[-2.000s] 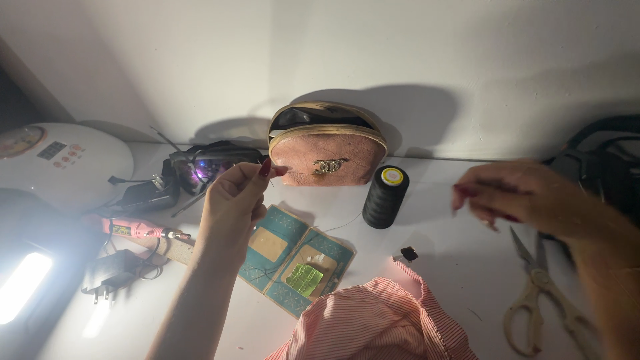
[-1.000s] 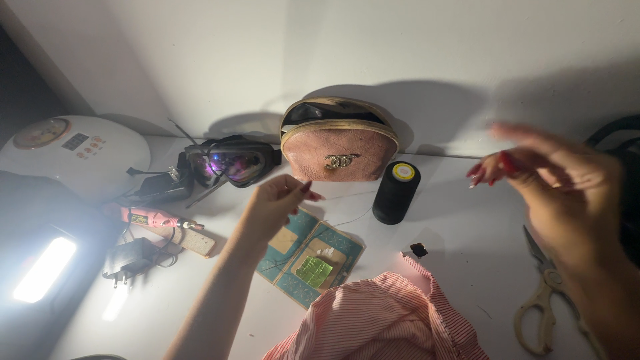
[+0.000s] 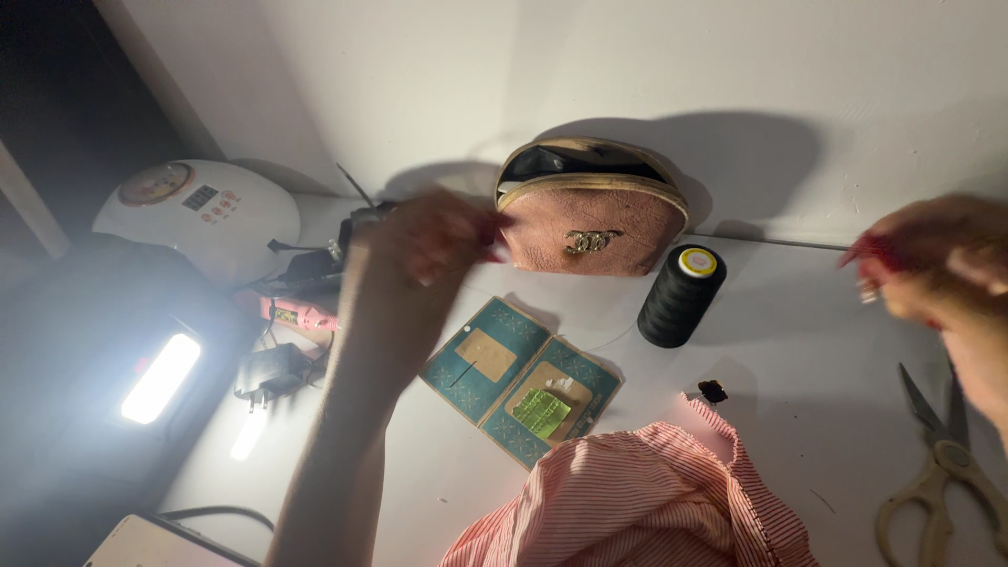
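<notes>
My left hand (image 3: 441, 236), blurred, is raised in front of the left side of a pink zip pouch (image 3: 598, 224); whether its fingers hold anything is too blurred to tell. My right hand (image 3: 929, 264), also blurred, is up at the right edge above the scissors (image 3: 949, 457). Between the hands stands a black thread spool (image 3: 681, 303), a thin thread trailing left from it. A teal needle booklet (image 3: 504, 354) lies open below the pouch, with a green foil piece (image 3: 541, 413) and a needle on it. Red-and-white striped fabric (image 3: 630, 496) lies at the bottom.
At the left are a white nail lamp (image 3: 197, 220), a bright light (image 3: 161, 378), a pink handheld tool (image 3: 295, 313) and a black plug adapter (image 3: 272, 370) with cables. A small dark piece (image 3: 713, 390) lies by the fabric. The wall runs behind the pouch.
My hands are farther apart than one second ago, the right one moved toward the right edge. Pouch, spool, booklet and fabric have stayed in place.
</notes>
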